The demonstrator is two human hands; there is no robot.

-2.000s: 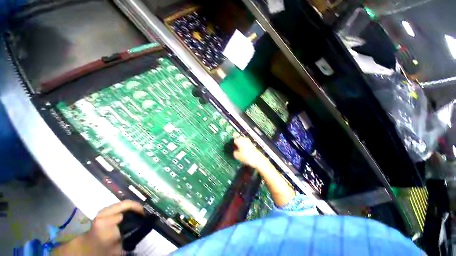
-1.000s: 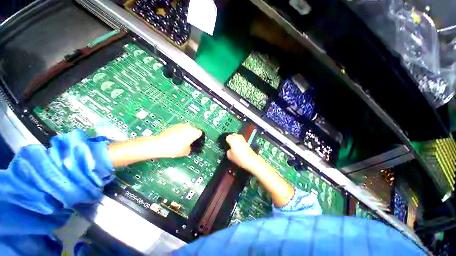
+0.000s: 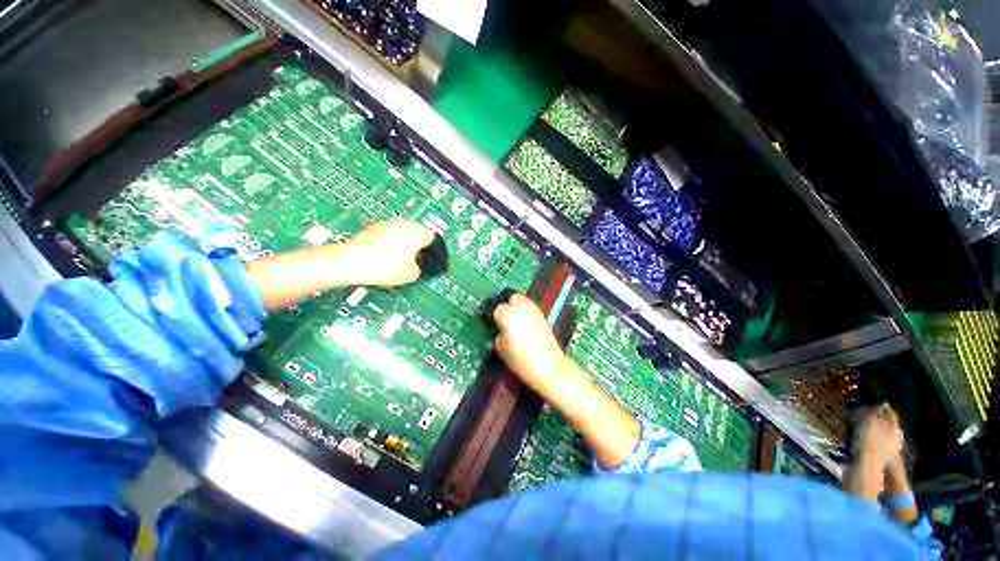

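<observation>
A large green circuit board [image 3: 318, 181] with white printed outlines lies in a black carrier with white numbers [image 3: 310, 430]. My left hand [image 3: 384, 254] is over the middle of the board, its fingertips in black coverings and bunched. My right hand [image 3: 524, 338] is at the board's right edge beside the reddish-brown crossbar [image 3: 483, 433], its black-covered fingertips pointing down at the board. Both hands' fingertips are hidden or dark, so I cannot tell whether either holds a small part.
A second green board [image 3: 625, 384] lies right of the crossbar. A silver rail [image 3: 466, 162] runs behind the boards. Beyond it are bins of pale green parts [image 3: 554, 181], blue parts [image 3: 628, 249] and white-tipped parts [image 3: 699, 310]. Another person's hands [image 3: 877, 455] show at the right.
My left hand moved from the near rail onto the board, then slightly further back. My right hand stays near the board's right edge. The view shifted, and another person's hands came into view.
</observation>
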